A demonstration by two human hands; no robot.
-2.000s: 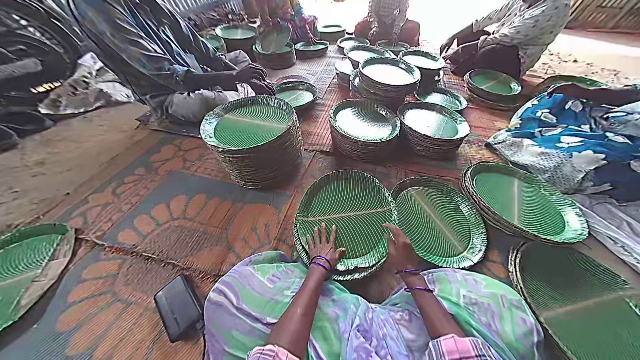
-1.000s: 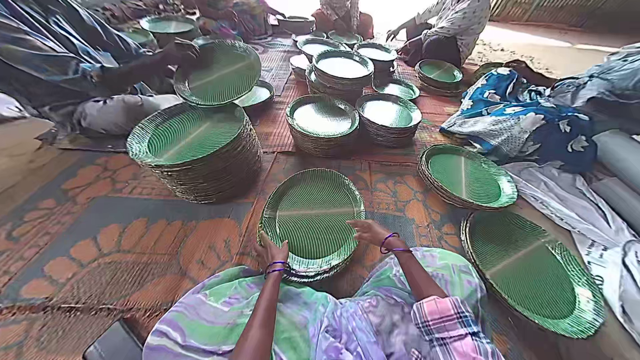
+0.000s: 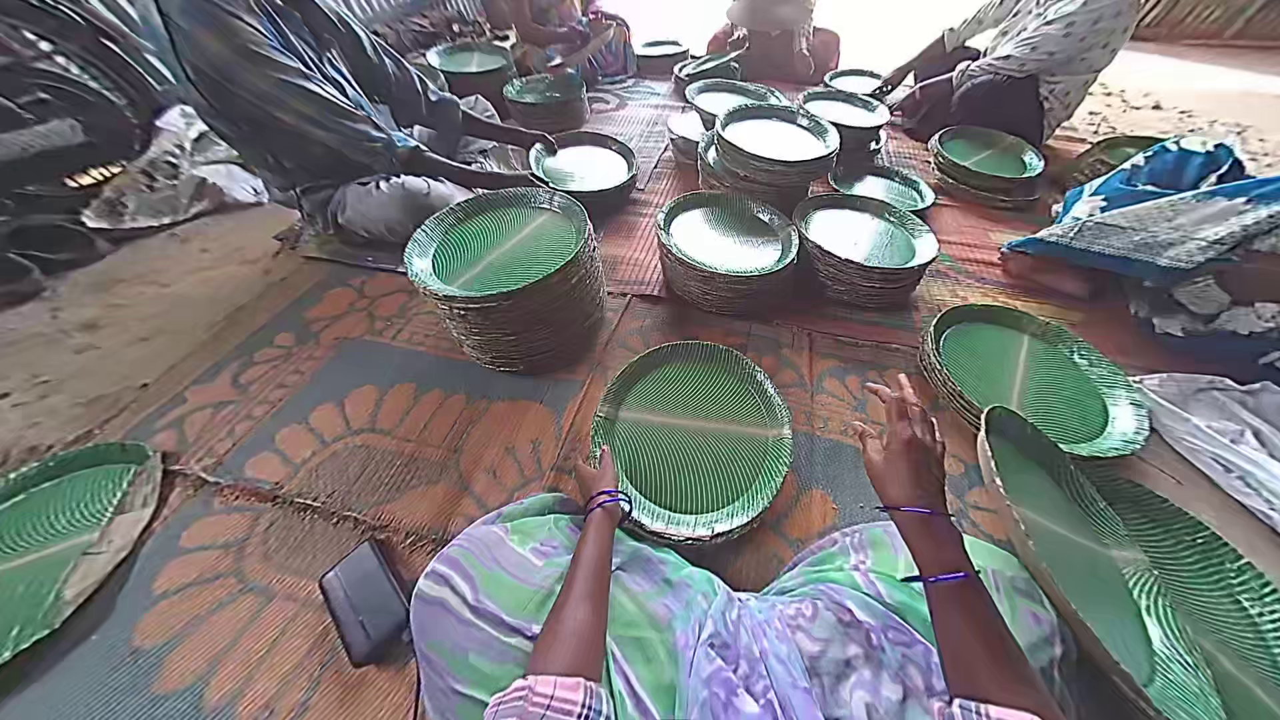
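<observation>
A small stack of round green leaf-patterned plates [image 3: 695,440] rests on the mat in front of my lap. My left hand [image 3: 597,482] touches its left rim; the thumb lies on the edge and the other fingers are hidden. To the right of that stack my right hand [image 3: 905,445] is raised with its fingers apart, holding nothing. Right of this hand, a green plate [image 3: 1065,540] stands tilted over another plate [image 3: 1200,570]. Beyond them is a low stack of plates [image 3: 1030,380]. A tall plate stack [image 3: 505,270] stands ahead, left of centre.
More plate stacks [image 3: 728,255] stand ahead on the patterned mat [image 3: 430,450]. A dark rectangular object [image 3: 366,603] lies by my left knee, and a plate [image 3: 70,540] at far left. Several people sit around; one at left [image 3: 330,120] touches a plate. Blue-and-white cloth or sacking [image 3: 1150,215] lies right.
My right hand has left the rim of the front stack and is now raised to its right. The co-worker at left has lowered the plate held up a second ago.
</observation>
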